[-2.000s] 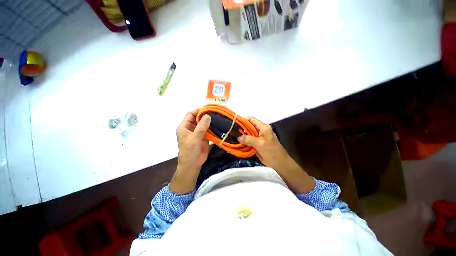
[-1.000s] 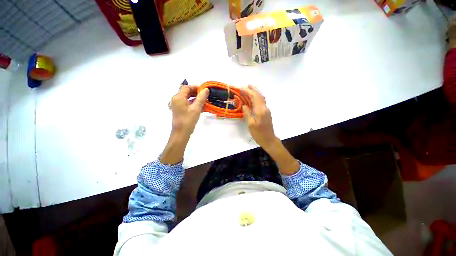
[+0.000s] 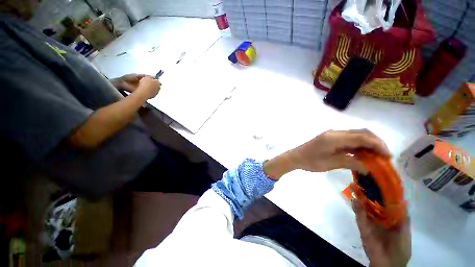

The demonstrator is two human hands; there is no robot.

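The orange cable coil (image 3: 389, 182) is held up above the white table (image 3: 297, 198) at the right, blurred, with a black part (image 3: 369, 187) inside its loops. My left hand (image 3: 341, 148) grips the coil from above and behind. My right hand (image 3: 385, 237) grips its lower end. A small orange label (image 3: 350, 192) shows at the coil's left side; I cannot tell whether it touches the coil. Faint clear round parts (image 3: 263, 142) lie on the table left of my left hand.
An open-ended retail box (image 3: 442, 164) stands at the right, another (image 3: 455, 112) behind it. A smartphone (image 3: 349, 83) leans by a dark red tote bag (image 3: 385, 47). A tape roll (image 3: 244, 53) lies at the back. Another person (image 3: 67, 99) works at the left. A carton (image 3: 94, 224) stands below.
The view has swung to the left, so another person now shows. Both hands still hold the coil, which now appears at the right and more upright.
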